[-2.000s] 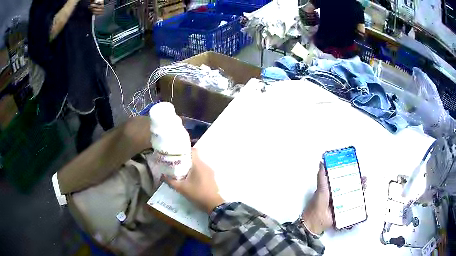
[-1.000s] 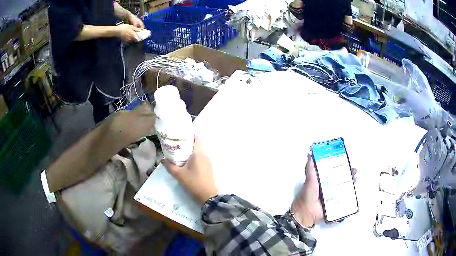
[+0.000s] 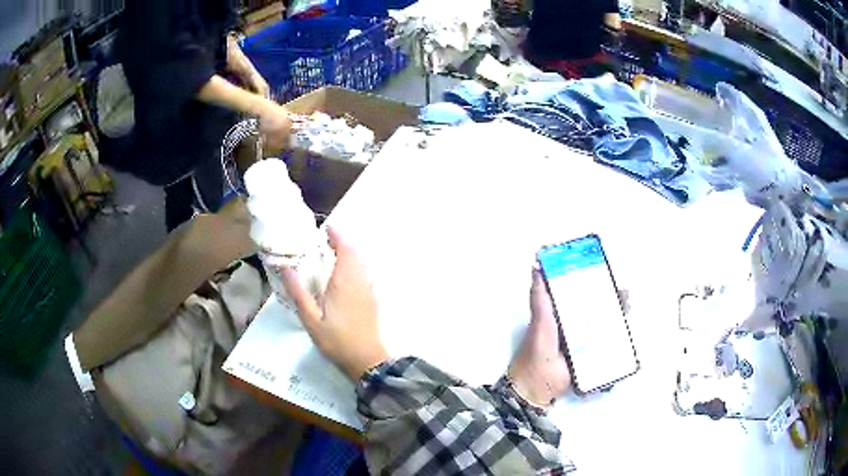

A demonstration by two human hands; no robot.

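Observation:
My left hand [image 3: 544,358] holds the smartphone [image 3: 595,321] upright over the white table [image 3: 446,232]. The thumb lies along the phone's left edge, and its lit screen shows a blue header. My right hand [image 3: 344,316], its arm crossed over to the left, grips the white bottle [image 3: 284,218] from its right side. The bottle is tilted with its white cap up, above the table's left edge. Some fingers are hidden behind the bottle and the phone. Both sleeves are checked.
Metal machine parts [image 3: 744,372], a tag [image 3: 781,418] and scissors loops [image 3: 802,429] lie at right. Blue denim [image 3: 595,121] is heaped at the far edge. A carton [image 3: 325,172] and beige fabric [image 3: 200,372] are at left. A person [image 3: 177,93] reaches by the carton; another stands behind.
The bottle and phone, still held, have shifted left and slightly up in the picture along with the table. The person at left has moved closer and bent an arm down to the carton.

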